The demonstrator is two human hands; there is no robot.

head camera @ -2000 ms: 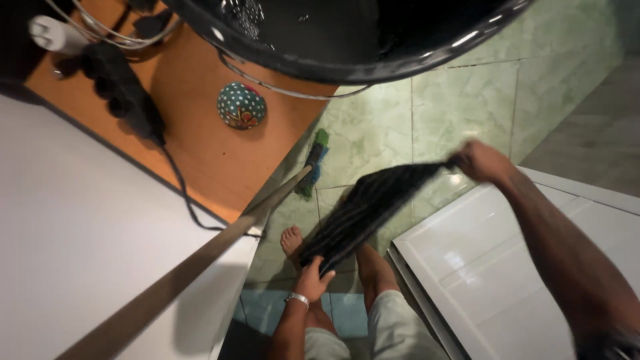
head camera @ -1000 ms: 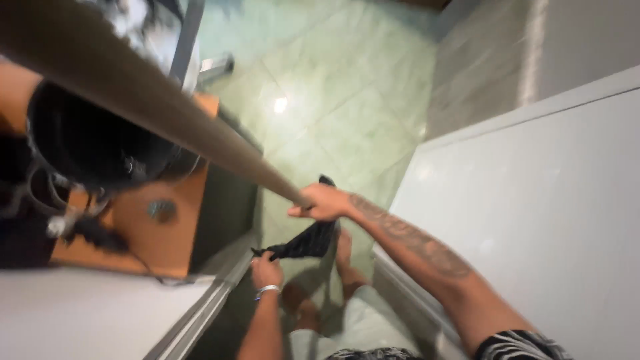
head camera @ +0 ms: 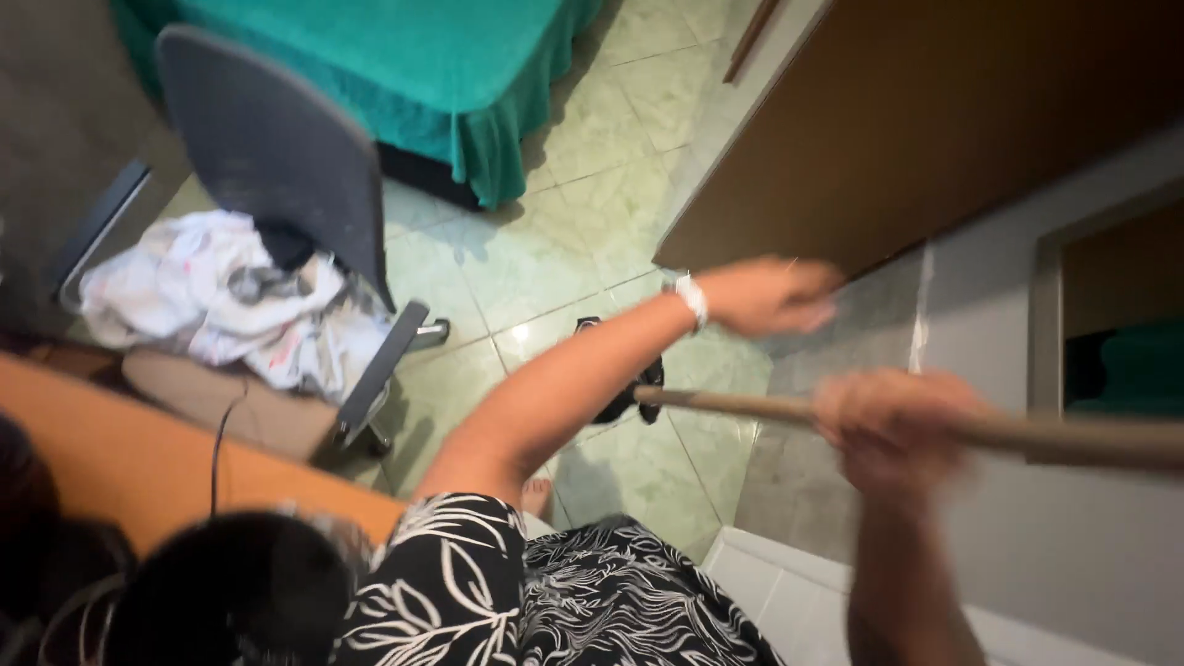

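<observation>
My right hand (head camera: 902, 425), blurred, is closed around a long wooden pole (head camera: 740, 405) that runs from the right edge toward the floor. At the pole's far end a black cloth (head camera: 638, 393) lies on the tiles, partly hidden behind my left forearm. My left hand (head camera: 772, 296), with a white band at the wrist, is stretched out above the pole near the brown door; its fingers are blurred, and nothing shows in it.
An office chair (head camera: 277, 148) bearing a pile of white cloth (head camera: 222, 287) stands at the left, beside a bed with a green cover (head camera: 435, 55). An orange desk top (head camera: 314, 481) with a black pot (head camera: 231, 583) is at lower left. A brown door (head camera: 860, 120) is at upper right.
The view has swung to the chair, bed and door. My left hand has let go of the black cloth and reached across to the right. The cloth is now down at the pole's far end.
</observation>
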